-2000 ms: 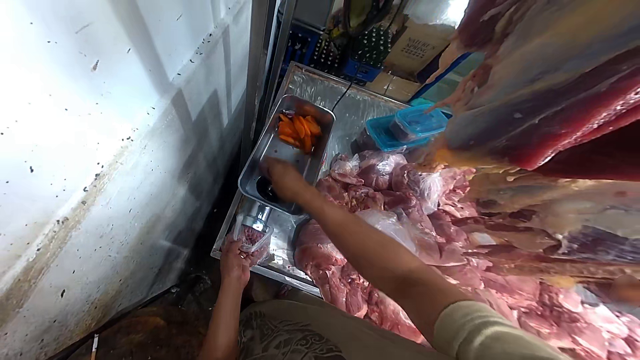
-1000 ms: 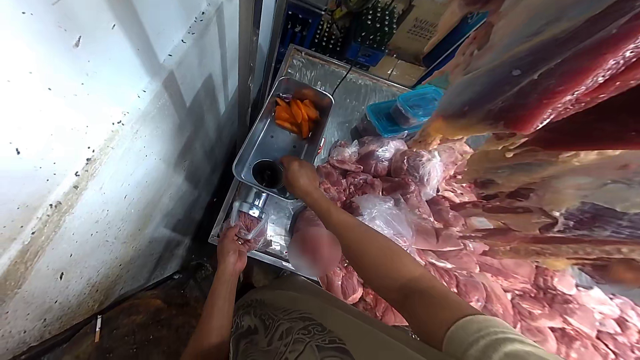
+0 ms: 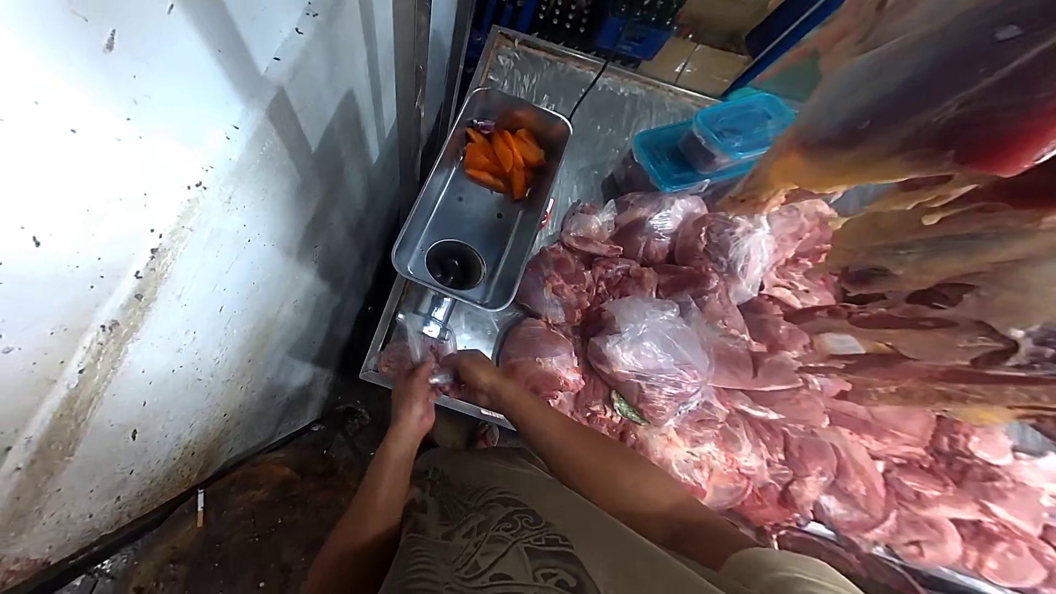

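My left hand (image 3: 415, 398) grips a clear plastic bag (image 3: 398, 356) just below the metal outlet (image 3: 436, 316) of a meat grinder; pinkish ground meat shows in the bag. Close beside it, my right hand (image 3: 473, 375) is closed on the bag's other side, its fingertips partly hidden. Above both hands lies the grinder's steel feed tray (image 3: 487, 239), with a round dark feed opening (image 3: 454, 264) at its near end. Orange vegetable pieces, probably carrot, (image 3: 503, 157) lie at the tray's far end with a small purple piece.
Raw meat pieces (image 3: 792, 445), some in clear plastic bags (image 3: 652, 351), cover the metal table (image 3: 594, 115) to the right. Blue-lidded containers (image 3: 693, 153) stand behind them. Large cuts of meat (image 3: 916, 99) hang at the upper right. A pale stained wall (image 3: 165, 247) rises on the left.
My right hand has moved from the feed opening down to the bag at the outlet, beside my left hand. The opening is now uncovered.
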